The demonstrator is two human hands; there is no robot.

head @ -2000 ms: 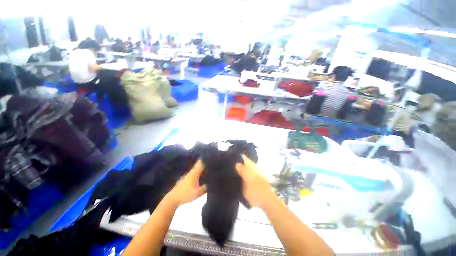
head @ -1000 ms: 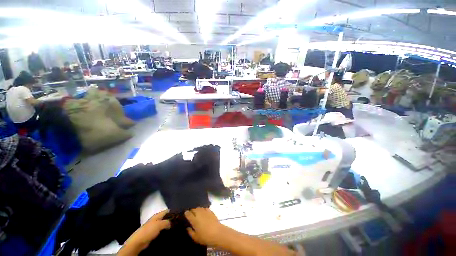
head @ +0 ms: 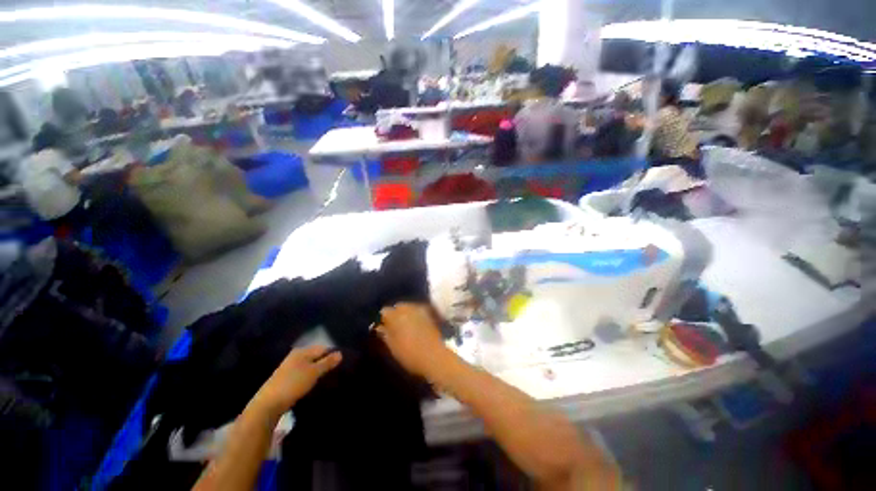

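Note:
Black garment pieces (head: 317, 297) lie across the left of the white table and hang over its front edge. My left hand (head: 300, 374) is on the black cloth, thumb and fingers close together; blur hides whether it grips the cloth. My right hand (head: 408, 336) is farther forward, fingers bent down on the cloth left of the needle area, pinching it. The white sewing machine (head: 596, 288) with a blue stripe stands right of the cloth. A yellow patch (head: 520, 306) shows by its needle area.
Orange and red rings (head: 688, 343) and a dark scrap (head: 738, 326) lie at the table's right end. A slim dark tool (head: 571, 347) lies under the machine head. A green bundle (head: 523, 213) is behind. A beige sack (head: 197, 201) stands far left; people sit beyond.
Both hands have moved up and apart from the front table edge, the right one farther onto the cloth. The black cloth now spreads wider and hangs over the front edge.

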